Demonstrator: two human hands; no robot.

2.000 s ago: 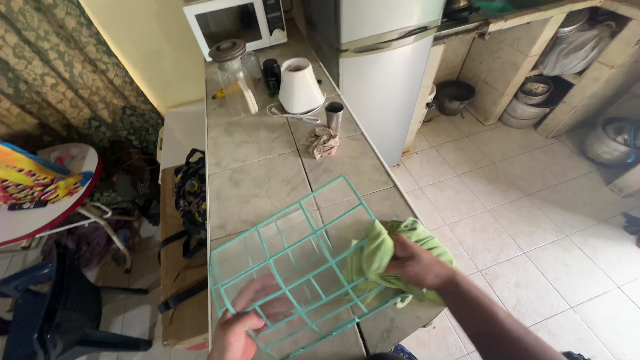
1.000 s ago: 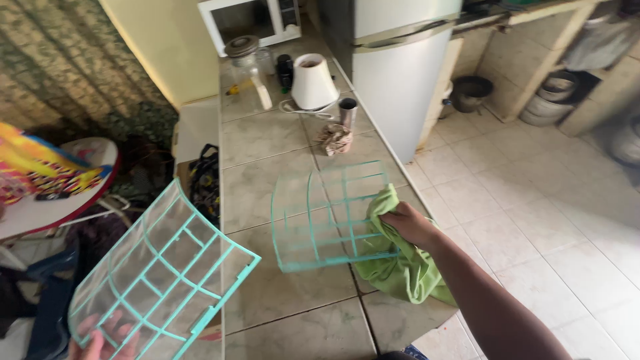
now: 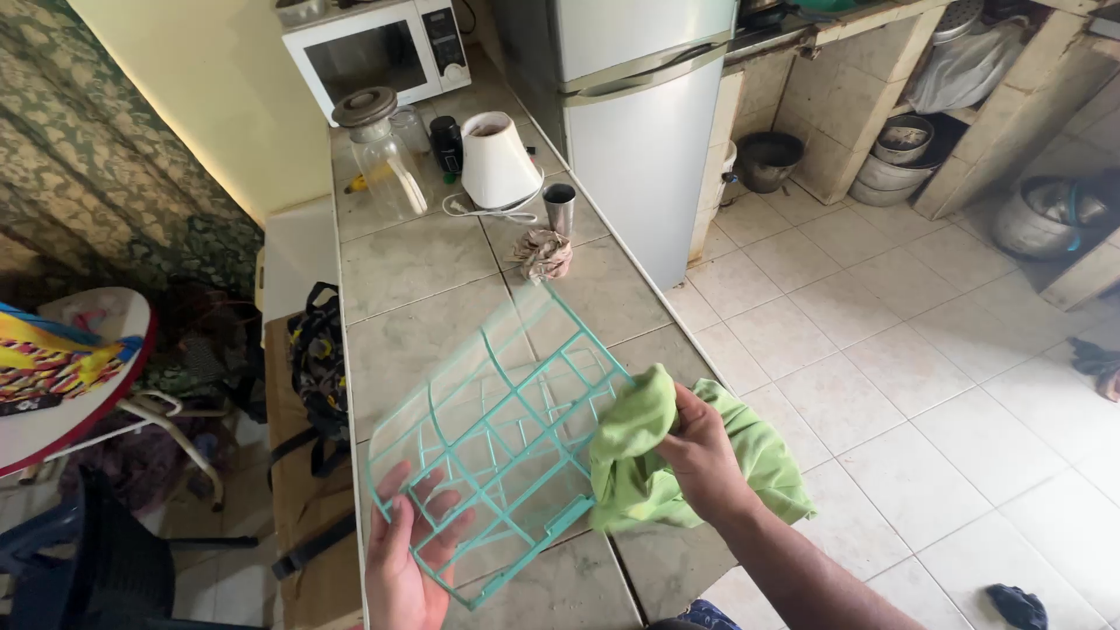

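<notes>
My left hand [image 3: 416,547] holds a teal plastic mesh filter frame [image 3: 516,391] by its lower left corner, tilted above the tiled counter. Its fingers show through the mesh. A second similar mesh frame [image 3: 604,385] lies under it on the counter, mostly covered. My right hand [image 3: 704,451] grips a light green cloth [image 3: 761,446], bunched at the right ends of the frames. Whether the cloth touches the upper frame or only the lower one is hard to tell. A crumpled brownish cloth or paper [image 3: 542,254] lies just beyond the frames, beside a metal cup [image 3: 559,208].
Farther along the tiled counter [image 3: 411,271] stand a glass pitcher [image 3: 381,157], a white cone-shaped appliance [image 3: 497,166] with a cord, a black jar [image 3: 446,144] and a microwave [image 3: 376,57]. A refrigerator [image 3: 643,166] borders the right side; a backpack [image 3: 319,359] is at the left.
One second ago the held frame was out past the counter's left side; my left hand has brought it right, over the other frame. The green cloth stays in my right hand.
</notes>
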